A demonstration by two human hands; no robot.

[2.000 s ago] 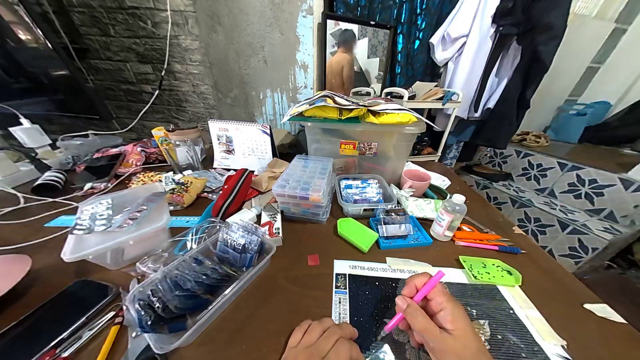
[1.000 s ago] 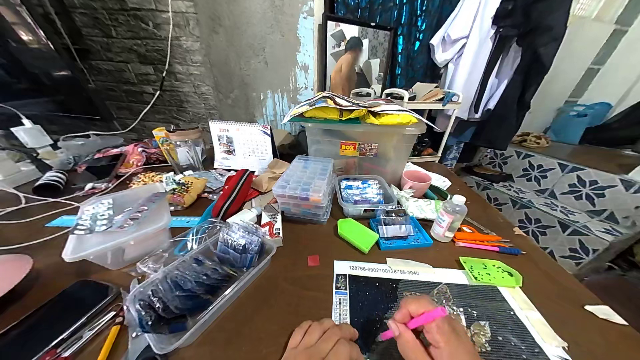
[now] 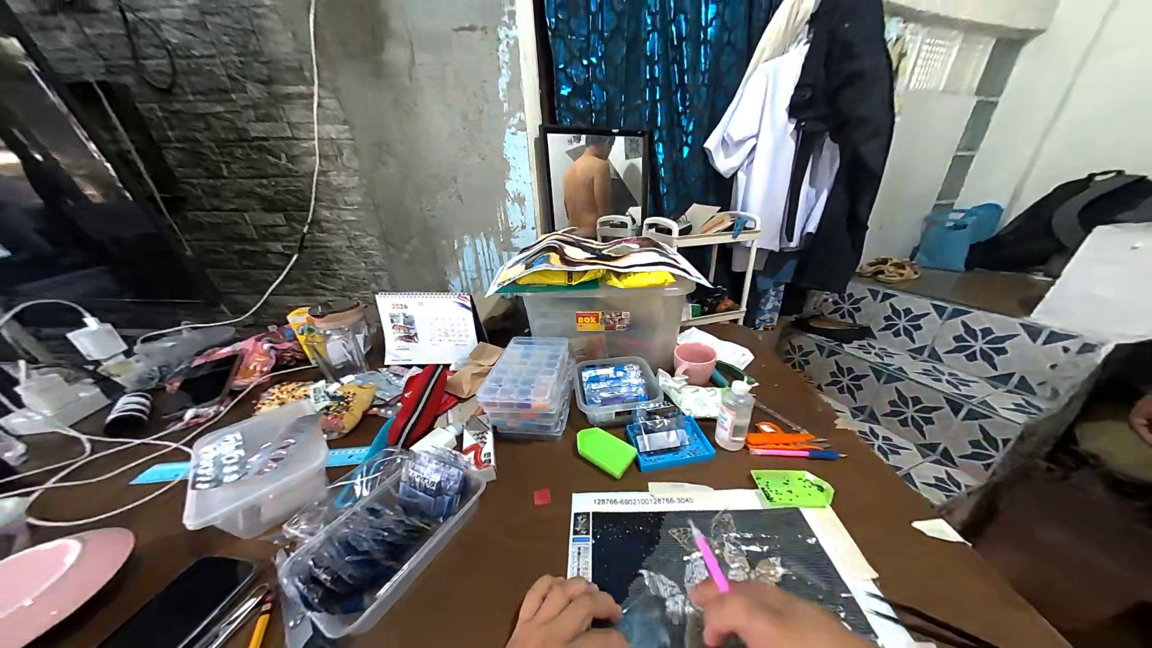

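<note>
My right hand (image 3: 765,612) grips a pink pen-like applicator (image 3: 709,560), its pale tip pointing up and away over a diamond painting canvas (image 3: 621,500). Close to the canvas's left edge rests my left hand (image 3: 565,616), fingers bent, with no object visible in it. The canvas has a dark beaded part and several shiny patches. On its upper right corner lies a green tray (image 3: 792,487) with dark beads. Another green tray (image 3: 606,452) sits beyond the canvas, beside a blue tray (image 3: 670,453) bearing small packets. A red square piece (image 3: 542,497) lies left of these.
An open plastic container of dark packets (image 3: 387,549) stands left of my hands, near a black phone (image 3: 184,603). Farther back are stacked compartment boxes (image 3: 525,387), a clear bottle (image 3: 734,416), orange scissors (image 3: 783,439) and a pink mug (image 3: 695,362). Part of another person (image 3: 1116,432) shows at the right edge.
The pink applicator has swung from pointing down at the canvas to pointing up and away, still in my right hand. A person has come into view at the right edge.
</note>
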